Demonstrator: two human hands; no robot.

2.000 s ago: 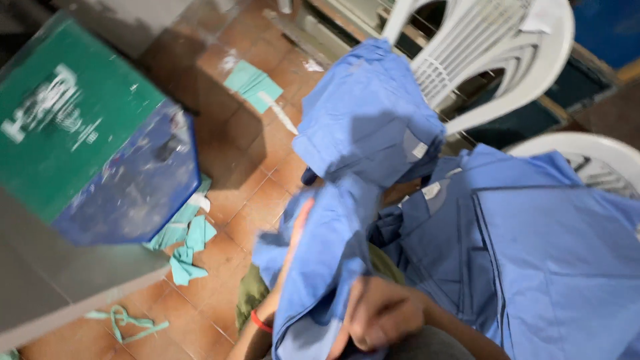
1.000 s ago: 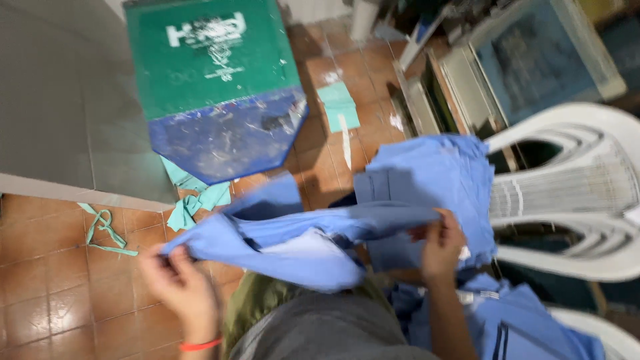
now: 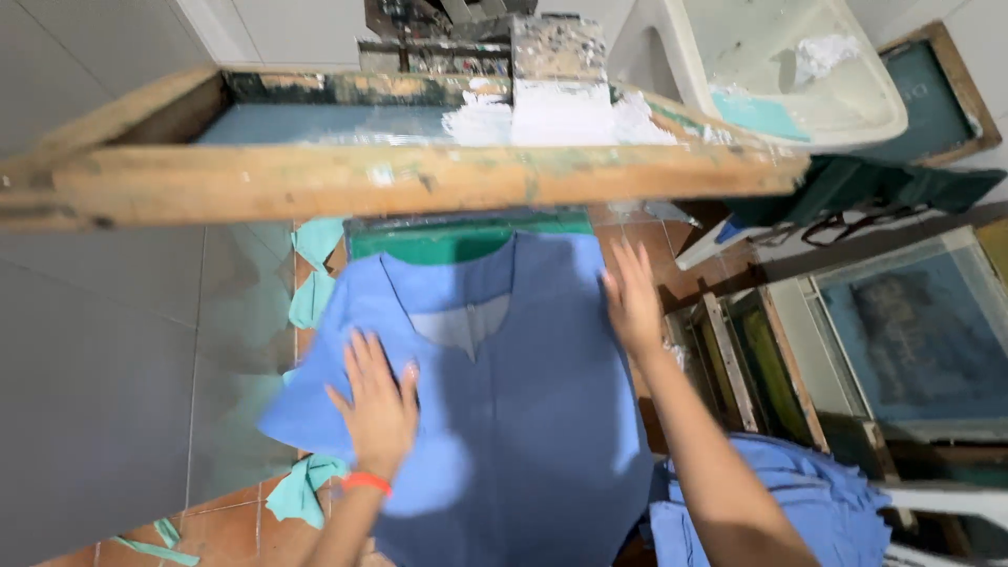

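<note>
A blue short-sleeved garment [image 3: 504, 417] lies spread flat over the green board, its V neckline toward the far side. Flat on the garment's left chest rests my left hand [image 3: 382, 409], with fingers apart and an orange band at the wrist. At the garment's right shoulder edge is my right hand [image 3: 632, 299], fingers extended, holding nothing. Just beyond the neckline, the green board [image 3: 472, 240] shows in part. Above it stands a raised wooden screen-printing frame [image 3: 425, 181], with white ink [image 3: 563, 114] and a wide squeegee [image 3: 559, 51] at its far side.
A pile of blue garments [image 3: 787, 504] lies at the lower right, beside several stored screen frames [image 3: 756, 354]. A stained white sink [image 3: 795, 79] is at the upper right. Teal cloth scraps [image 3: 307, 488] lie on the tiled floor, and a grey tiled surface [image 3: 102, 378] is at the left.
The blue garment, bunched in my hands before, now lies spread out on the board. My hands have let go of it and lie apart. The view has swung to the wooden frame and sink.
</note>
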